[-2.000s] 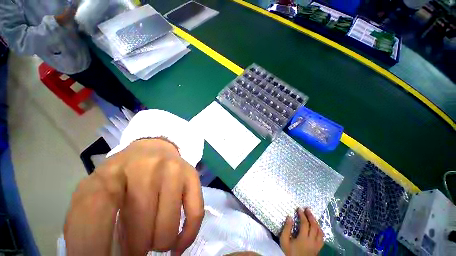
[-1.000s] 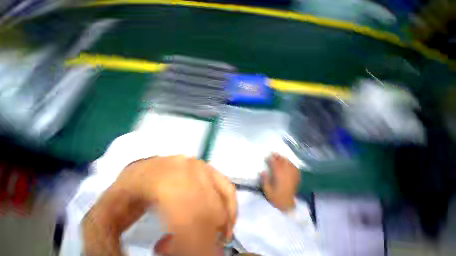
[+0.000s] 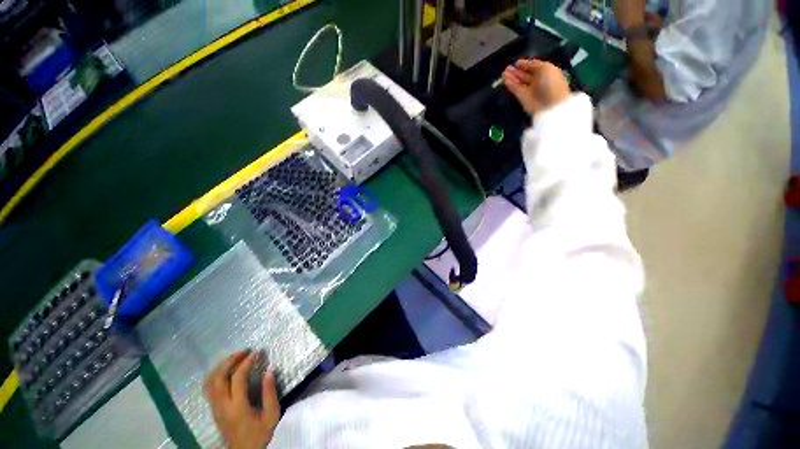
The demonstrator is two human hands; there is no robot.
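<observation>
My left hand [image 3: 241, 405] rests on the near part of the silvery bubble-wrap pad [image 3: 210, 307], with a small dark thing [image 3: 257, 379] between thumb and fingers. My right hand [image 3: 537, 86] is far out at the upper right, raised above a dark surface, fingers bent together. A thin pale mark shows at its fingertips; I cannot tell whether it is held. Tweezers [image 3: 115, 302] lean on the blue parts box [image 3: 145, 267], which has small pieces inside. The grey blister tray [image 3: 66, 346] lies left of the box, with a white sheet [image 3: 123, 421] below it, cut off by the frame edge.
A clear bag of black ring stickers [image 3: 303, 210] lies right of the pad, with blue loops [image 3: 355, 203] on it. A white machine [image 3: 355, 123] with a thick black hose [image 3: 430, 175] stands beyond. Another person's arm [image 3: 645, 61] is at the upper right, near metal posts.
The view has swung right. My right hand has left the pad and is stretched to the far right. My left hand, earlier raised near the camera, now lies on the pad.
</observation>
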